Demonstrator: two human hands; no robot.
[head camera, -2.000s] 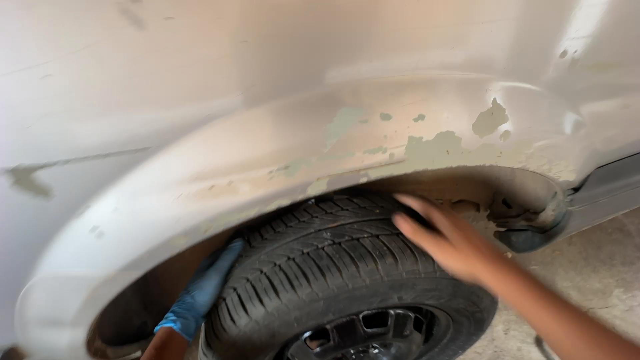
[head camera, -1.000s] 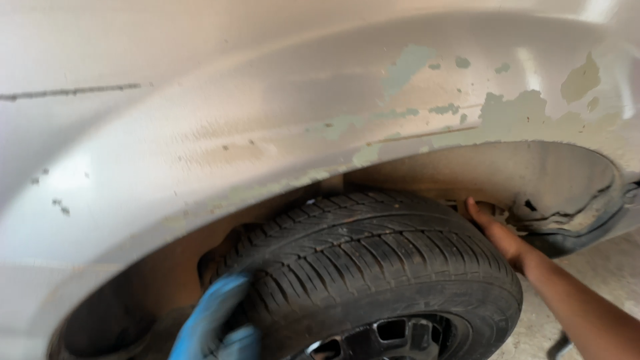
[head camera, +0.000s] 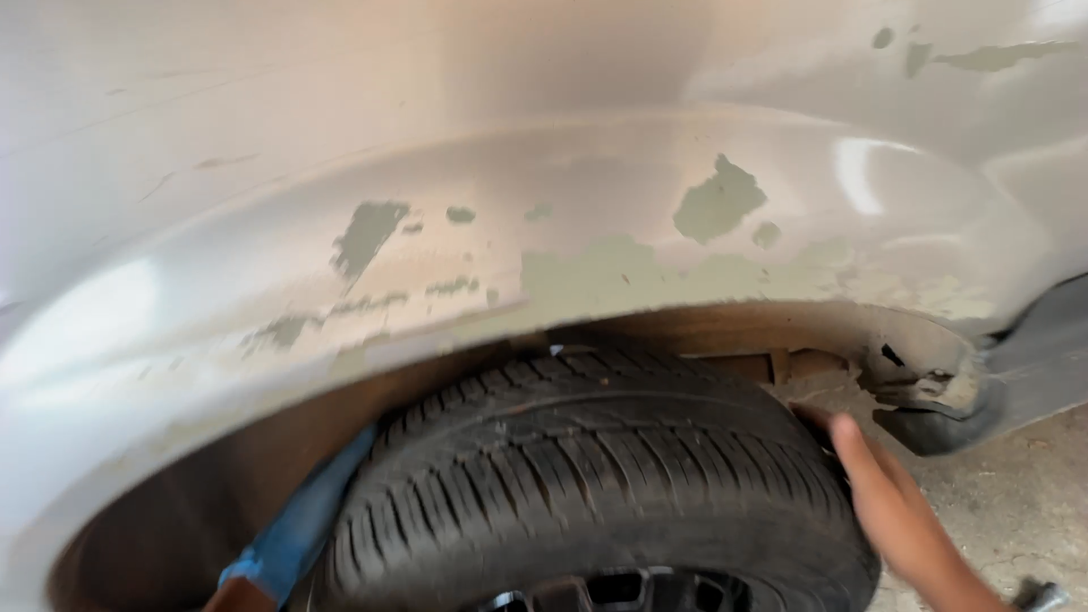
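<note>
A black car tire (head camera: 578, 459) on a dark wheel rim (head camera: 616, 588) sits in the wheel arch, its tread turned up toward me. My left hand (head camera: 310, 510), in a blue glove, lies along the tire's left side, its fingertips hidden behind the tread. On the right side, my bare right hand (head camera: 867, 484) rests against the tire with the thumb up and the other fingers mostly hidden behind it. Between them the two hands hold the tire from both sides.
Above the tire spans a light-coloured car fender (head camera: 510, 170) with chipped paint and greenish patches. A dark plastic trim piece (head camera: 1037, 365) joins it at the right. Concrete floor (head camera: 1020, 501) shows below, with a small metal object (head camera: 1041, 595) near the lower right corner.
My left hand has gone from the tire's front left shoulder to deeper behind its left side. My right hand, on top of the tread two seconds ago, is at the right side now.
</note>
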